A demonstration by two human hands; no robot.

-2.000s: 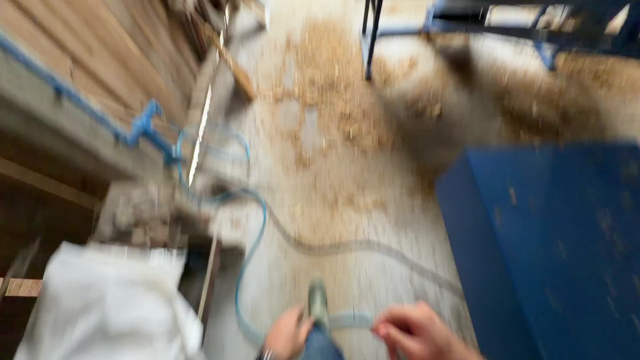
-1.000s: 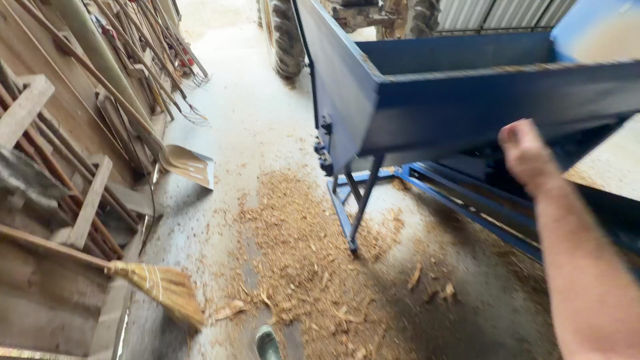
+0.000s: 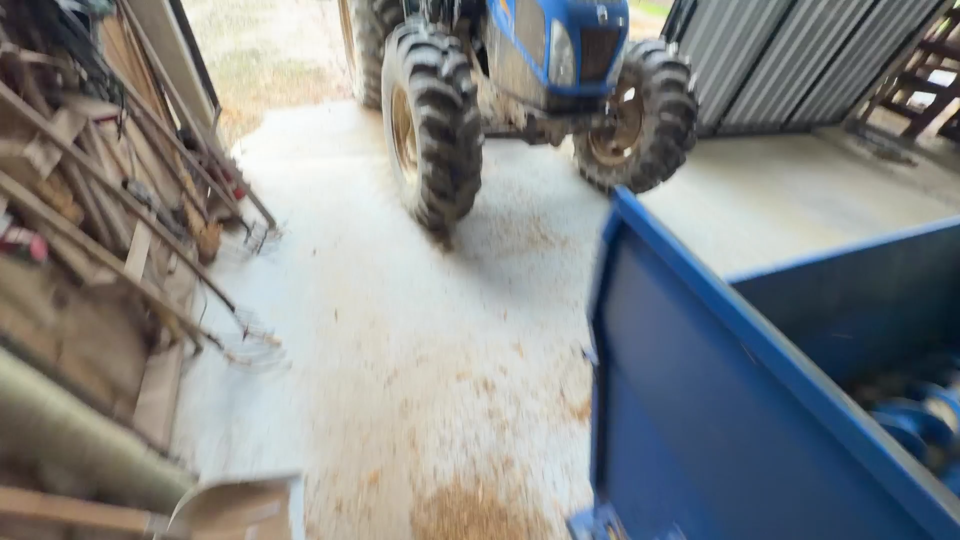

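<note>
Neither my left hand nor my right hand shows in the view now. Close on the right stands a large blue metal hopper (image 3: 697,360), its inside partly visible with blue curved parts (image 3: 911,420) at the right edge. Beyond it, at the top middle, a blue tractor (image 3: 559,52) faces me, with dirty, heavily lugged front tires (image 3: 442,127). A heap of wood shavings (image 3: 476,514) lies on the concrete floor at the bottom, beside the hopper.
Long-handled forks (image 3: 259,337) and other tools lean along the wooden wall at left. A scoop shovel (image 3: 240,510) rests at the lower left. A corrugated metal panel (image 3: 795,67) stands at the upper right. The concrete floor (image 3: 360,300) bears scattered shavings.
My right hand, over the hopper's edge a second ago, is out of view. The view has moved forward and up, bringing much more of the tractor into sight; the broom no longer shows.
</note>
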